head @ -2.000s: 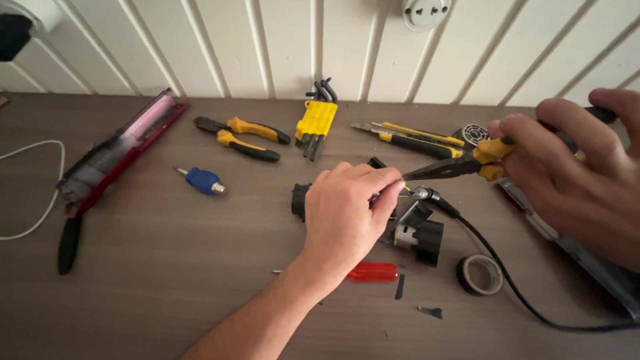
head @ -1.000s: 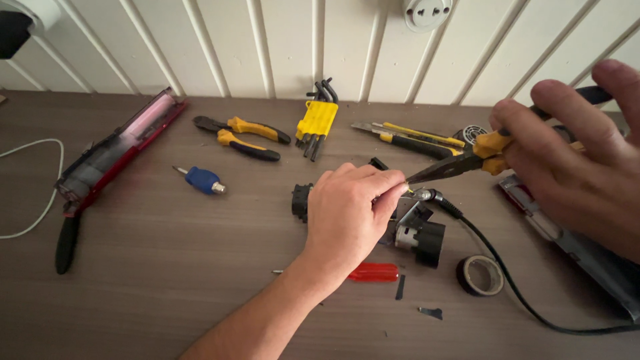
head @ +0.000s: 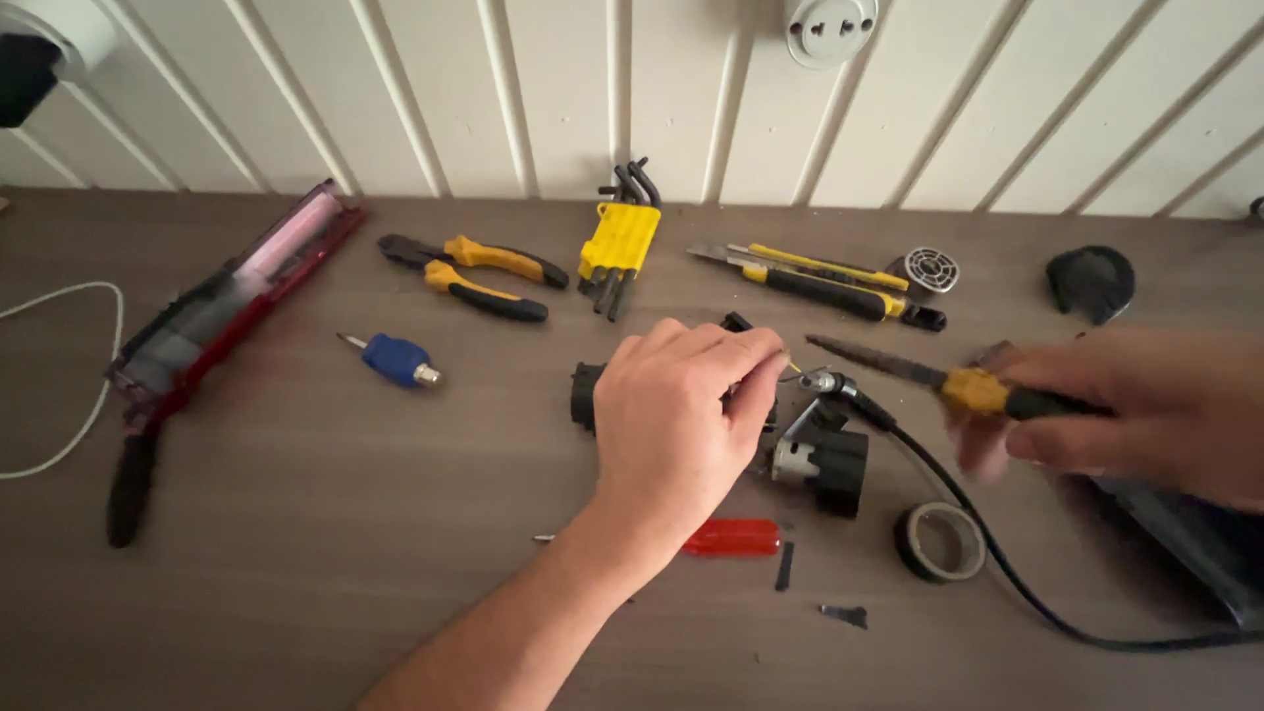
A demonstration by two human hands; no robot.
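Observation:
My left hand [head: 681, 415] pinches a thin wire [head: 793, 365] between thumb and forefinger, above an electric motor assembly [head: 820, 469] that it partly covers. Beside the fingertips is the metal plug end of a black cable [head: 938, 472]. My right hand [head: 1106, 415], blurred, holds needle-nose pliers [head: 973, 390] with yellow and black handles, their jaws pointing left and apart from the wire. Under my left wrist lies a red-handled screwdriver [head: 736, 537], partly hidden.
Combination pliers [head: 479, 276], a yellow hex key holder [head: 620, 242] and a utility knife [head: 825, 291] lie near the wall. A blue stubby screwdriver [head: 397, 360] and a red-edged plastic housing [head: 237, 286] are at left. A tape roll [head: 940, 542] and tape scraps [head: 845, 616] lie right.
The needle-nose pliers have come away from my left fingertips to the right and are held lower. A black rounded part at the back right is now uncovered. My left hand has stayed about in place.

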